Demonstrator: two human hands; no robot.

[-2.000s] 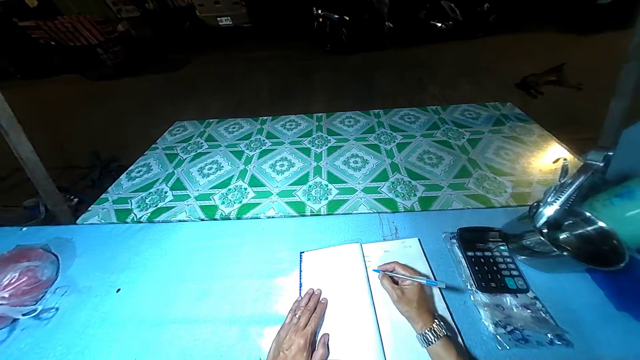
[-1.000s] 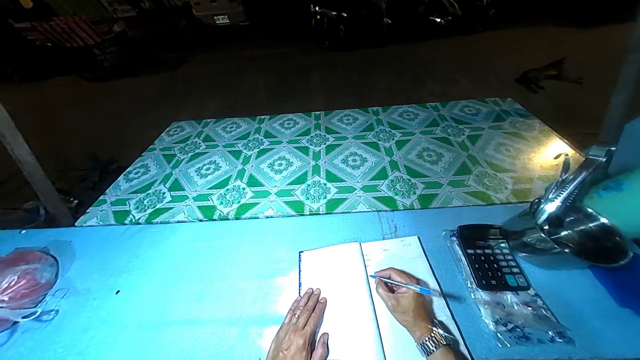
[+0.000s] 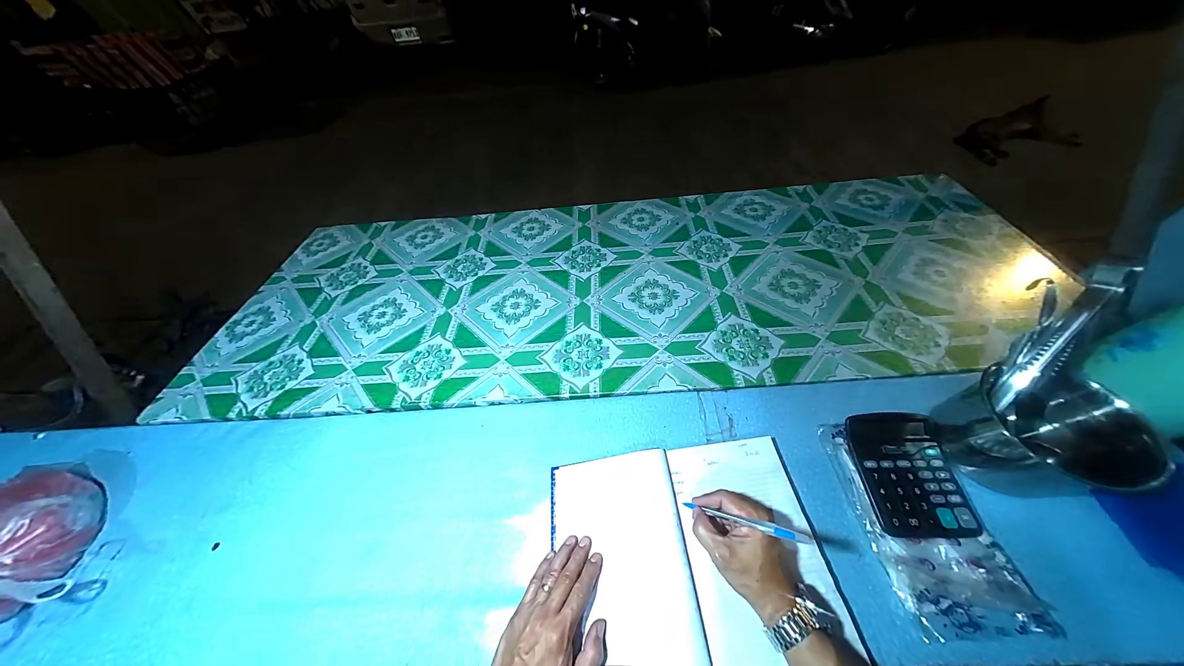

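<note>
An open notebook [image 3: 622,536] lies on the blue tabletop, its left page blank-looking and its right page bearing a few lines of handwriting near the top. Flat across the lower left edge of the notebook rests my left hand [image 3: 552,601], with nothing held. My right hand [image 3: 745,550], a metal-band watch [image 3: 797,624] at its wrist, grips a blue and white pen [image 3: 758,525], whose tip is at the upper left of the right page. Just right of the notebook, a black calculator [image 3: 911,476] sits partly on a clear plastic bag [image 3: 971,592] with small contents.
A metal container [image 3: 980,439] with tongs and other metal utensils stands at the right. A tied plastic bag with something red [image 3: 46,523] lies at the far left. Beyond is a green patterned table cover [image 3: 592,301]. An animal [image 3: 1017,131] lies on the dark ground behind.
My right hand and the pen have shifted slightly over the upper part of the right page. My left hand has stayed on the notebook.
</note>
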